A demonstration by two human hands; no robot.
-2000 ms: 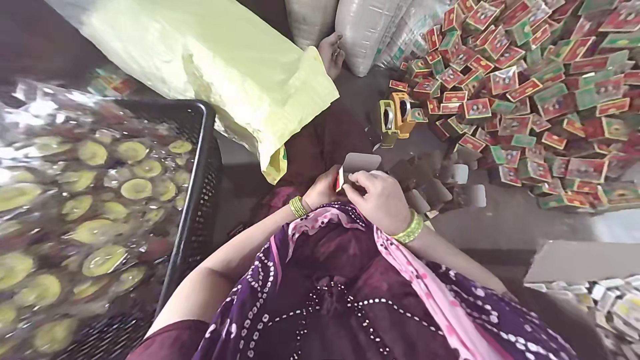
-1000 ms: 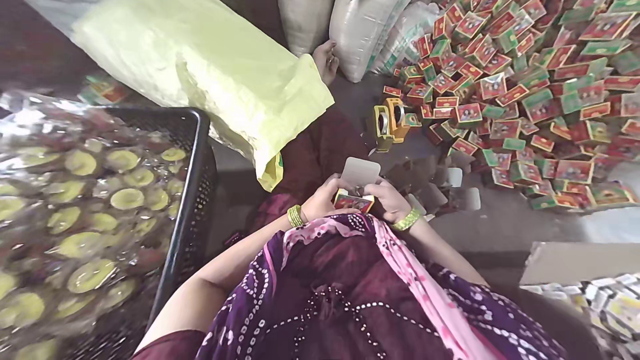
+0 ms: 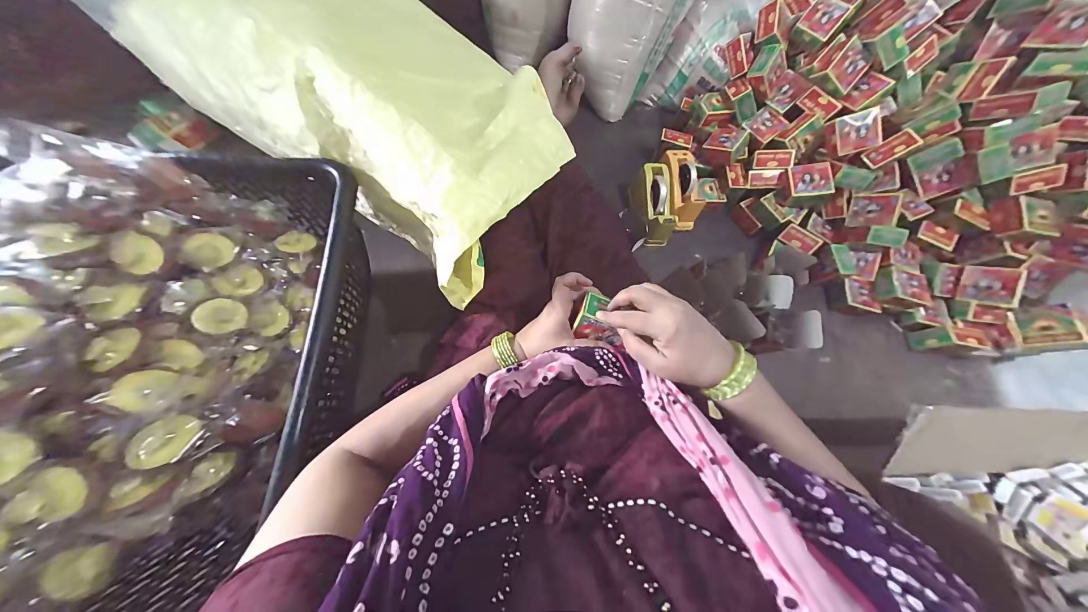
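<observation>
A small red and green cardboard box (image 3: 593, 316) is between my hands, just above my lap. My left hand (image 3: 557, 321) grips its left side, fingers partly behind it. The thumb and fingertips of my right hand (image 3: 667, 330) touch the box's upper right edge; whether they grip it is unclear. The green end of the box faces up and looks closed. Beyond my right hand, several grey-white open cartons (image 3: 744, 319) lie on the floor, and yellow tape dispensers (image 3: 671, 197) stand above them.
A black plastic crate (image 3: 327, 280) with clear-wrapped yellow-lidded items stands at left. A pale yellow sack (image 3: 408, 127) lies beyond my lap. Many red and green boxes (image 3: 875, 212) are heaped at right. White sacks (image 3: 625, 51) stand at the top; a cardboard carton (image 3: 977, 442) is at lower right.
The box's pale flap stood up above my hands one second ago; now its green end is closed over. My right hand has shifted from the box's side to its top edge.
</observation>
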